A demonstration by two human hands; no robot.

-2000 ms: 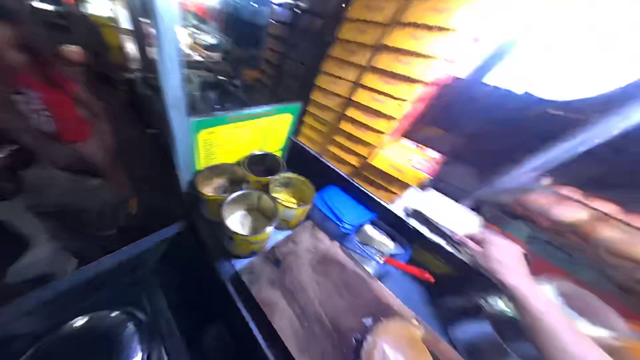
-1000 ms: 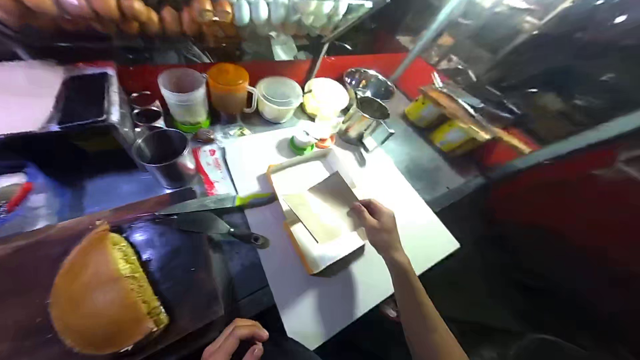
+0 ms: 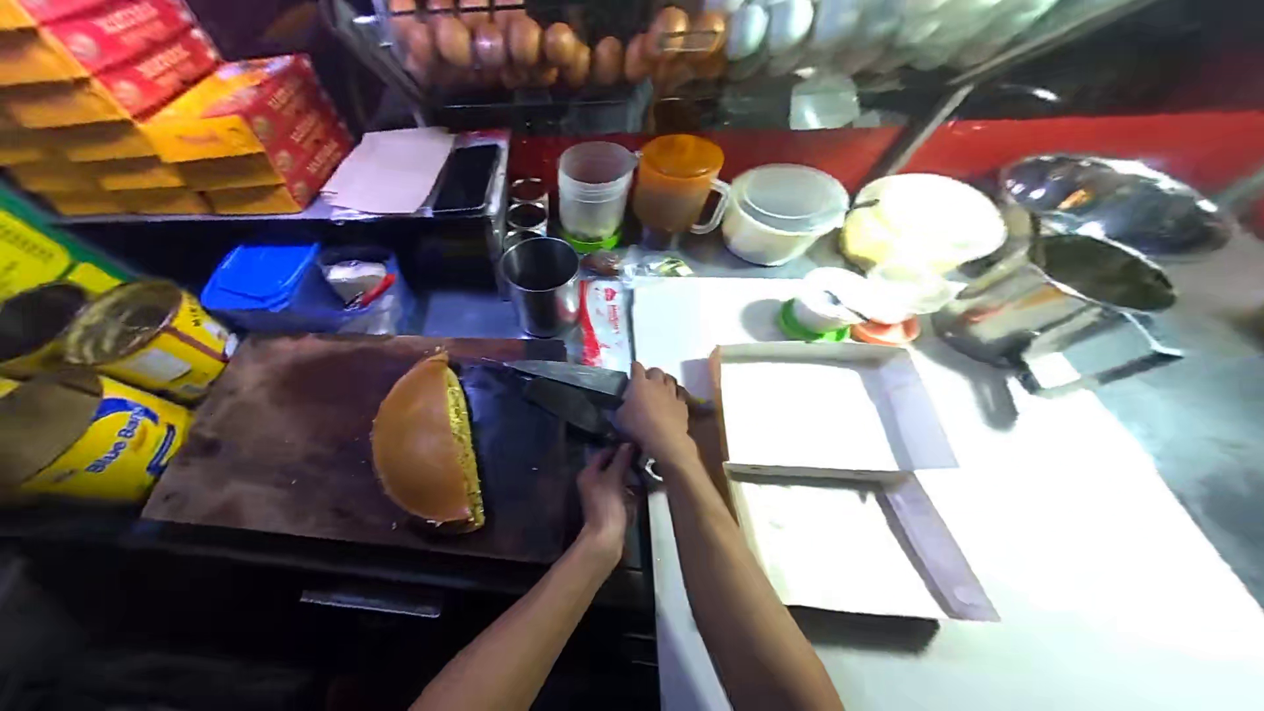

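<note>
A folded thick pancake (image 3: 425, 444) with a browned skin and yellow filling at its cut edge lies on a dark wooden board (image 3: 286, 434). To its right, my right hand (image 3: 654, 407) grips the handle end of a broad-bladed knife (image 3: 568, 375), whose blade points left. Just below it, my left hand (image 3: 606, 491) is at the handle end of a second, dark-bladed tool (image 3: 568, 407); its fingers partly hide that handle, so its hold is unclear. An open cardboard box (image 3: 820, 415), its lid folded toward me, lies on the white worktop right of my hands.
Yellow tins (image 3: 148, 341) stand left of the board, with a blue tub (image 3: 262, 281) behind. A steel cup (image 3: 540, 286), an orange-lidded jug (image 3: 676, 188) and a lidded plastic tub (image 3: 785, 212) line the back. Steel pots (image 3: 1096, 276) stand at the right; stacked boxes (image 3: 247, 133) are at back left.
My right hand has moved from the box to the knife, leaving the box lying open. My left hand has come up to the tools. The view has turned left since one second ago.
</note>
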